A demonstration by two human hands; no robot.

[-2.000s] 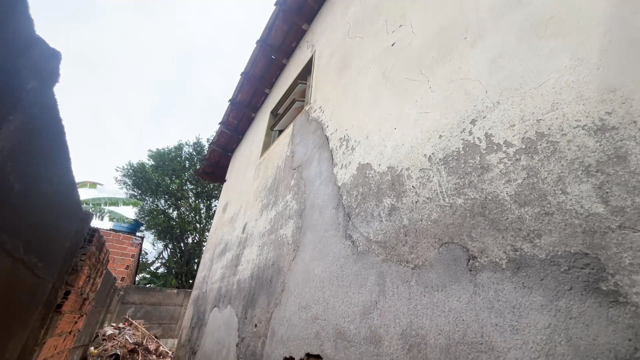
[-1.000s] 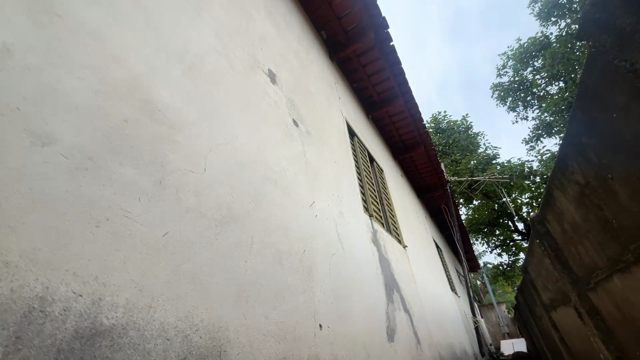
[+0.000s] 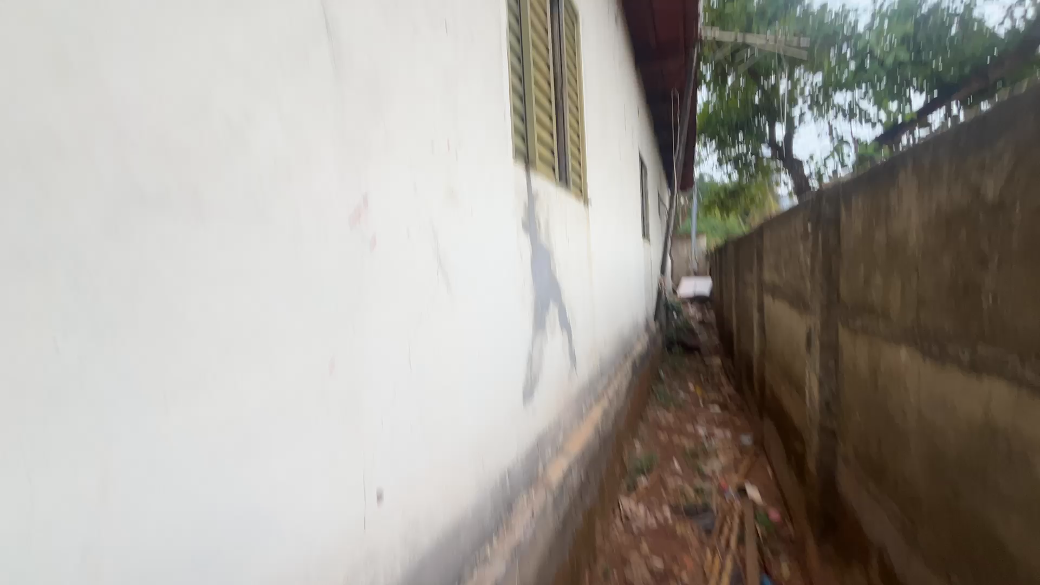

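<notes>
Neither my left hand nor my right hand shows in the head view. On the left stands a white plastered house wall point(image 3: 244, 284) with a yellowish louvered window shutter point(image 3: 546, 97) near its top. A grey patch point(image 3: 546, 284) runs down the plaster under that window, forking lower down. A smaller window point(image 3: 644, 197) is farther along the same wall. The dark red roof eave point(image 3: 658, 73) overhangs it. The picture is blurred by motion.
A narrow dirt passage point(image 3: 674, 455) with debris and wooden sticks point(image 3: 735, 540) runs between the house and a concrete boundary wall point(image 3: 918, 309). A white object point(image 3: 695, 286) lies at the far end. Trees point(image 3: 780, 106) rise beyond the boundary wall.
The view has swung widely along the house and then down, so that the passage floor now shows. No hand appears in any frame.
</notes>
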